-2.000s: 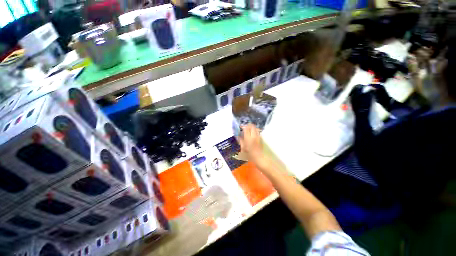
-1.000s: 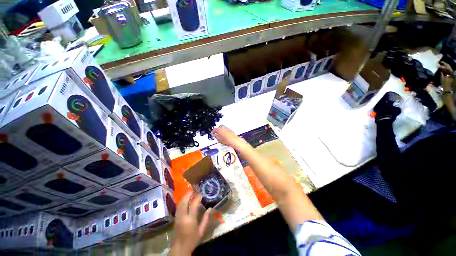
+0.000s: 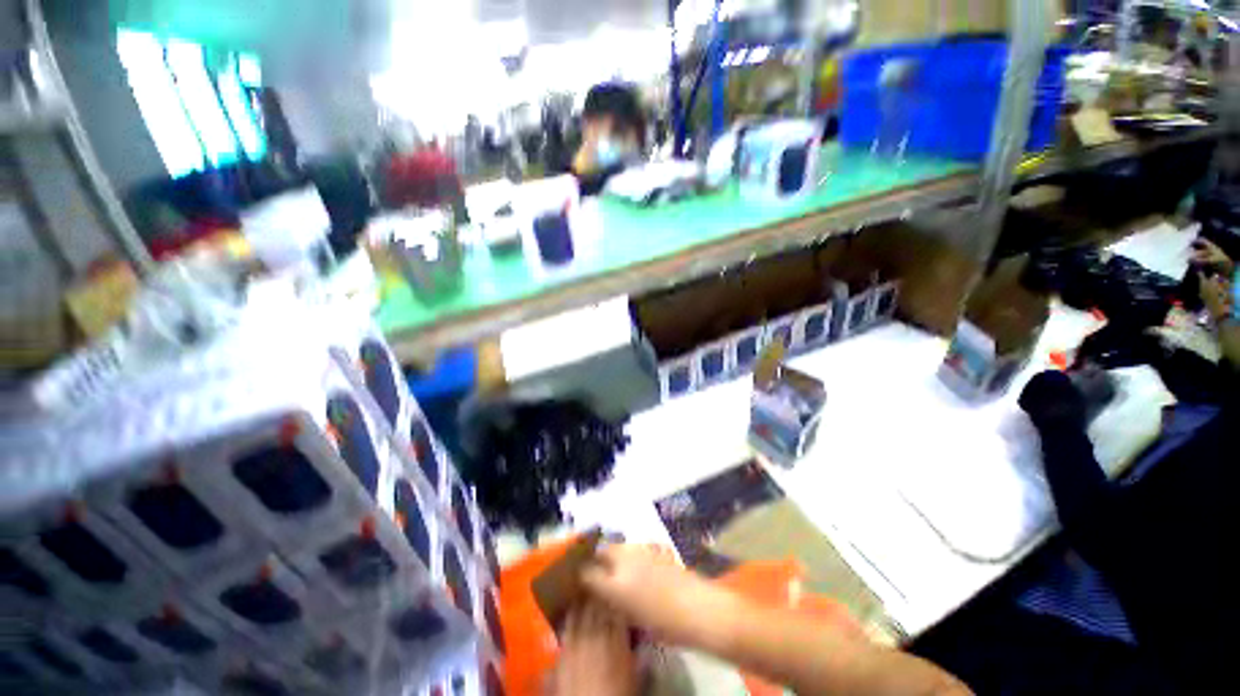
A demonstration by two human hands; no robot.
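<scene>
A retail box with a raised brown flap (image 3: 562, 577) stands on the orange sheet (image 3: 524, 653) at the bottom centre, mostly hidden by the hands. My right hand (image 3: 632, 582) comes from the lower right and is at the box top, by the flap. My left hand (image 3: 596, 653) is just below it, against the box and partly cut off by the lower edge. The hands are blurred and overlap, so their grip is unclear. A black cable pile (image 3: 544, 456) lies behind them. A black printed sheet (image 3: 717, 510) lies to their right.
A tall stack of finished boxes (image 3: 259, 544) fills the left. An open box (image 3: 786, 415) stands on the white bench, with another (image 3: 993, 340) farther right. A box row (image 3: 762, 344) sits under the green shelf (image 3: 653, 234). A black-clad neighbour (image 3: 1156, 503) is at right; another person (image 3: 608, 136) is behind.
The view has tilted up. My right hand has moved from beside the cable pile to the box top. My left hand has closed in beside it. The box stack appears taller in view.
</scene>
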